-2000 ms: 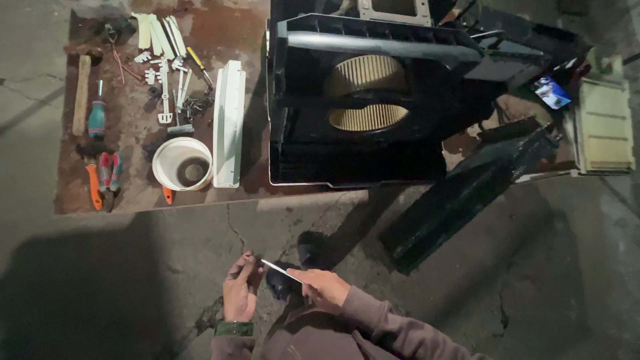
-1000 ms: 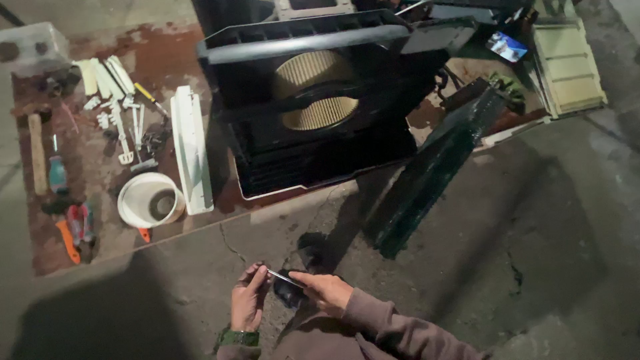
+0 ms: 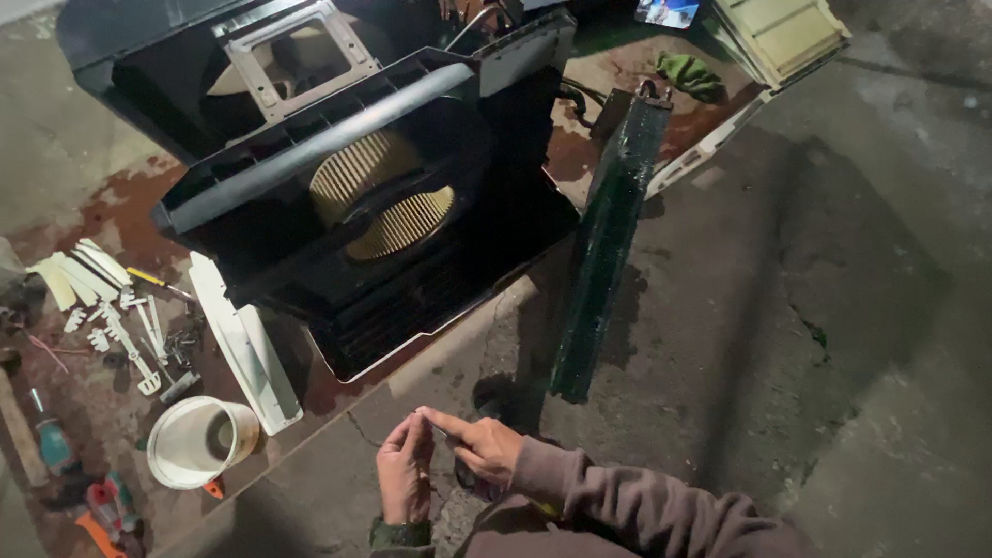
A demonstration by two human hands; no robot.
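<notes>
My left hand (image 3: 406, 469) is raised over the floor in front of the worktable, its thumb and fingers pinched together on something too small to make out. Against those fingertips rests the extended index finger of my right hand (image 3: 477, 446); its other fingers are curled around a thin, light tool, mostly hidden. Beyond both hands stands the black housing of an air conditioner (image 3: 310, 287), with a cream blower wheel (image 3: 411, 221) inside. To the right, a dark finned coil (image 3: 601, 271) leans from the table's edge down toward the floor.
On the left of the table (image 3: 341, 422) are a white bucket (image 3: 229, 442), a long white plastic panel (image 3: 252, 349), white plastic pieces (image 3: 124, 341), a teal-handled screwdriver (image 3: 54, 442) and red-handled pliers (image 3: 105, 508). A green cloth (image 3: 690, 76) lies beside a cream panel (image 3: 790, 35).
The view has turned and shifted. My right index finger now reaches my left fingertips, where the thin tool showed plainly between the hands before.
</notes>
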